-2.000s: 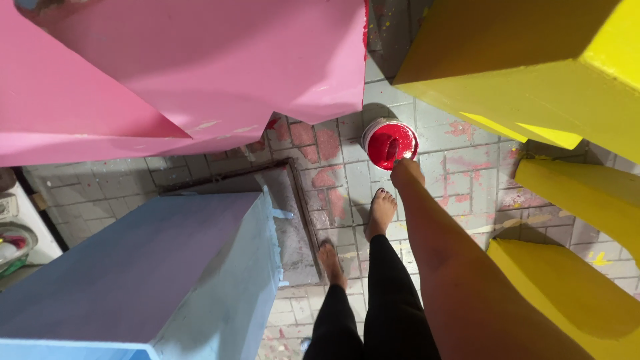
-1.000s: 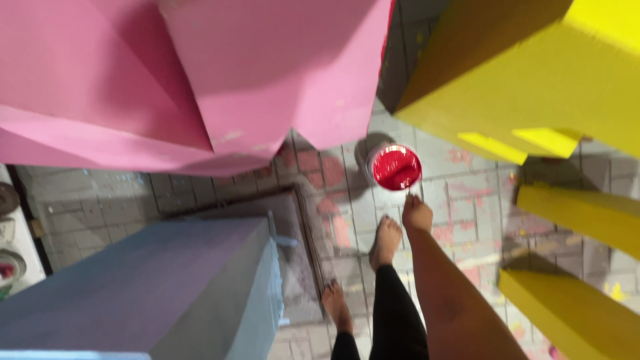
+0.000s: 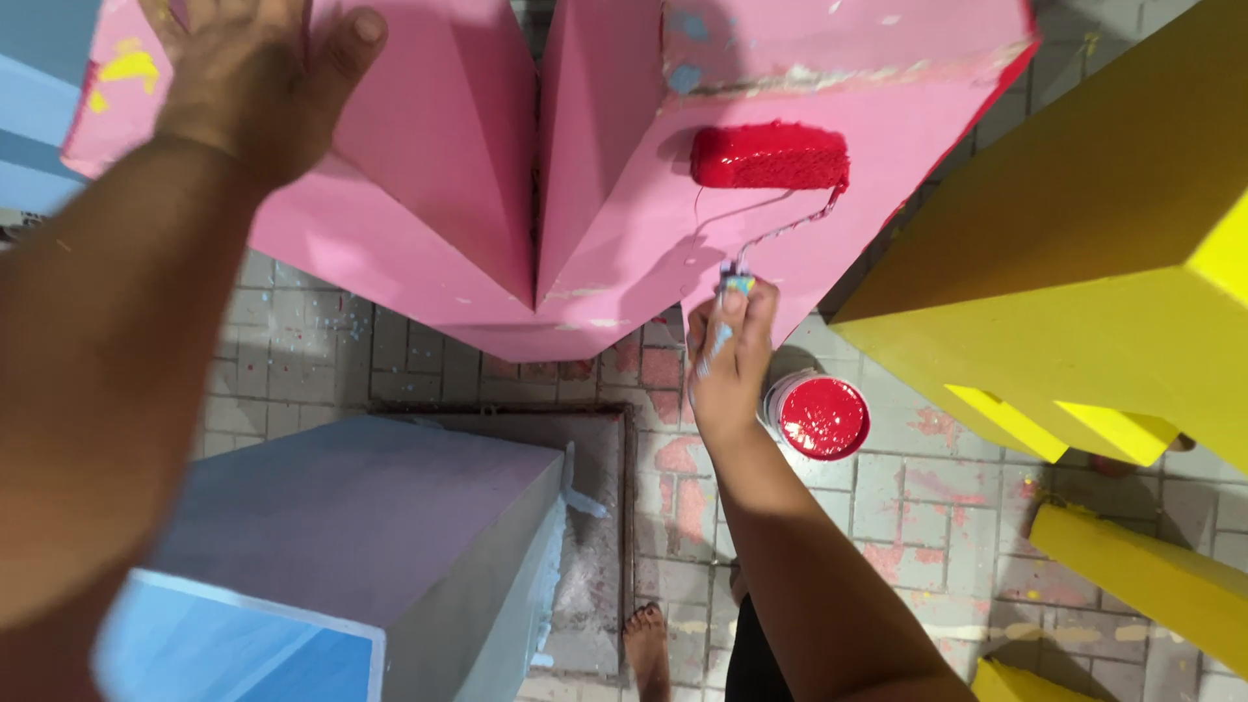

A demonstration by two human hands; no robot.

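Observation:
My right hand (image 3: 733, 341) grips the paint-spotted handle of a paint roller (image 3: 770, 156), whose sleeve is loaded with wet red paint. The roller lies over the pink face of a large angular block (image 3: 604, 263); whether it touches is hard to tell. At the upper left my left hand (image 3: 249, 88) is spread with its palm toward the pink block, holding nothing. A bucket of red paint (image 3: 824, 417) stands on the pavement just below and right of my right hand. Red paint marks the block's right edge.
A blue block (image 3: 370, 517) stands at the lower left beside a framed metal cover (image 3: 595, 546) in the paving. Large yellow blocks (image 3: 1053, 331) fill the right side. My bare foot (image 3: 646, 643) is on the paint-stained pavers (image 3: 907, 507).
My right hand has moved up from the bucket, bringing the red-coated roller over the pink block. My left hand has come into view on the upper left.

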